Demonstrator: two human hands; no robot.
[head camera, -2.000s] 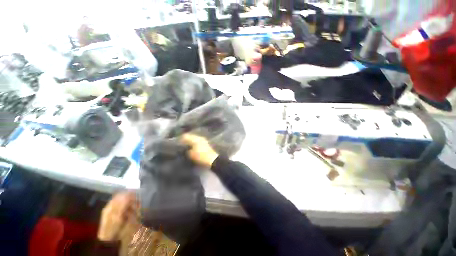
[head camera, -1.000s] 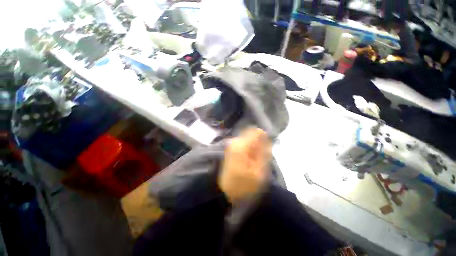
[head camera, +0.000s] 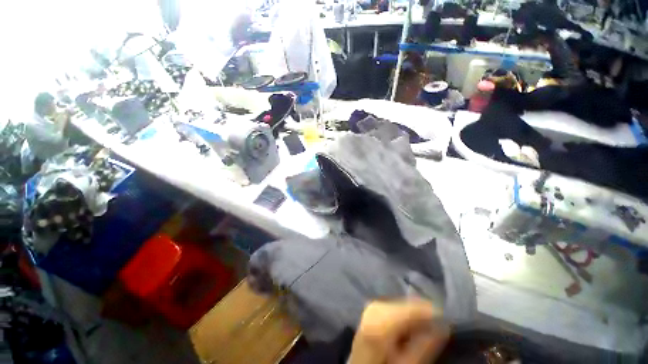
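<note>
The grey jacket (head camera: 355, 277) lies in a bulky heap over the table's front edge and hangs down towards my lap. Its dark inside shows along an opened edge with a thin pale line. A blurred hand, which looks like my right hand (head camera: 401, 333), is at the bottom edge with curled fingers closed on the near part of the jacket; its fingertips are not clear. My left hand is not visible. A dark sleeve shows low beside the jacket.
The white sewing machine (head camera: 582, 213) stands at right, with red-handled scissors (head camera: 574, 254) beside it. A small dark pad (head camera: 271, 198) and a grey motor-like part (head camera: 257, 146) are left. Below are a red stool (head camera: 153, 266), a cardboard box (head camera: 245, 327) and a blue crate (head camera: 78, 249).
The jacket has been drawn from the table towards my lap and spread more open. The hand has moved down to the bottom edge. The view has swung left.
</note>
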